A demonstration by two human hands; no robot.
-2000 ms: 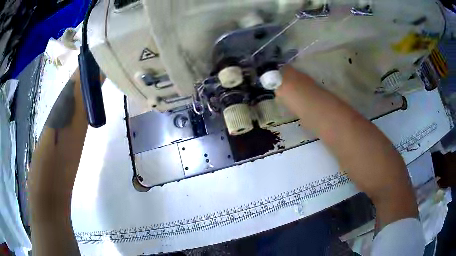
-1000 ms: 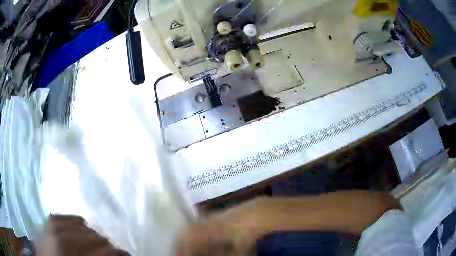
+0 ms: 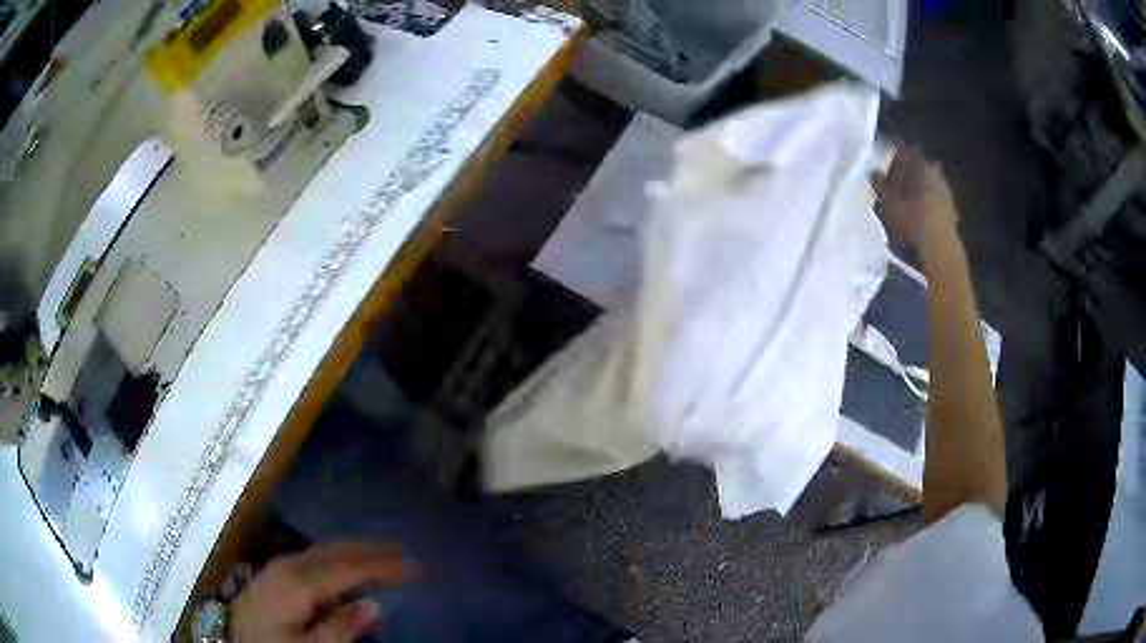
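White cloth pieces [image 3: 767, 276] lie spread and folded right of the sewing table, with a cream part [image 3: 572, 408] hanging at their lower left. My right hand [image 3: 917, 199] is at the upper right edge of the cloth, small and blurred; whether its fingers grip the cloth cannot be told. My left hand [image 3: 321, 593] is low at the left, by the table's front edge, with a watch at the wrist. Its fingers are apart and it holds nothing.
The white sewing table [image 3: 270, 302] with printed ruler marks and a wooden edge runs along the left. The cream machine [image 3: 201, 119] is at upper left. A grey bin [image 3: 666, 75] stands beyond the table's end. A white sheet [image 3: 616, 207] lies beside the cloth.
The view has swung right, away from the needle area. The blurred white cloth that was at left by both hands is gone from there; white cloth now lies at right by my right hand. My hands are far apart.
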